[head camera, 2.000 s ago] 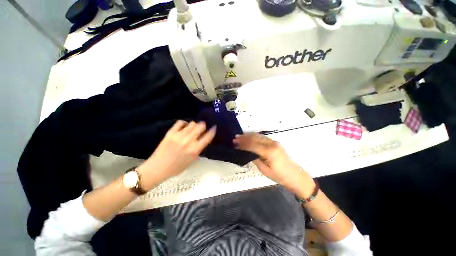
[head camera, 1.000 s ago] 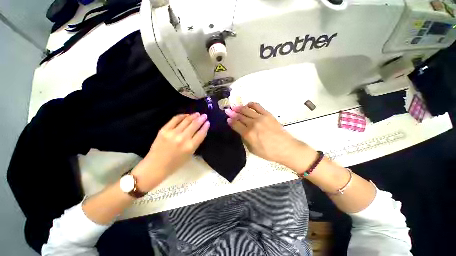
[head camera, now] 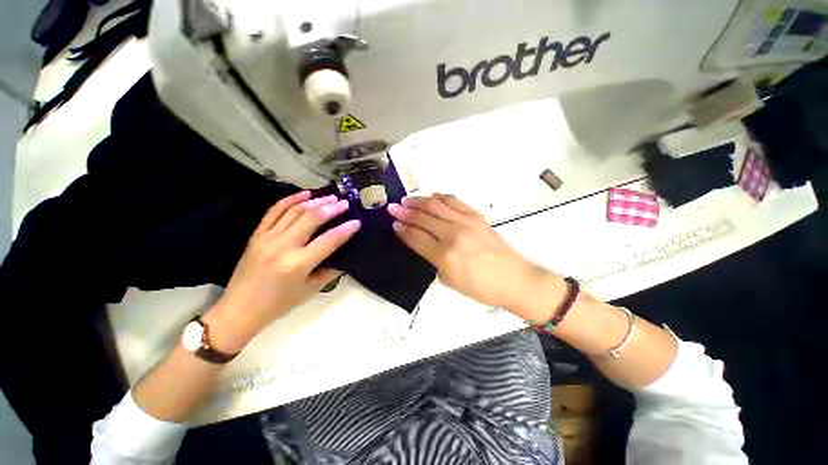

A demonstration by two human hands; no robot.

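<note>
A large black garment piece (head camera: 386,268) lies under the needle area of the white sewing machine (head camera: 399,82) and spreads left over the table. One corner points toward the table's front edge. The presser foot area (head camera: 368,186) is lit violet, with cloth under and around it. My left hand (head camera: 295,250) lies flat on the cloth left of the foot, fingertips close to it. My right hand (head camera: 458,245) presses the cloth just right of the foot, fingers together. Neither hand is clearly pinching the cloth. The needle tip is hidden.
A small brownish block (head camera: 550,179) sits on the machine bed. To the right are pink-and-white checked pieces (head camera: 633,207), black cut pieces (head camera: 690,173) and pale pieces (head camera: 697,136). Long black strips (head camera: 82,64) lie at back left. A printed ruler (head camera: 672,243) runs along the front edge.
The view has moved closer to the machine. Both hands have come up from the cloth's lower edge to beside the presser foot. The cloth has shifted with its corner now pointing toward the front.
</note>
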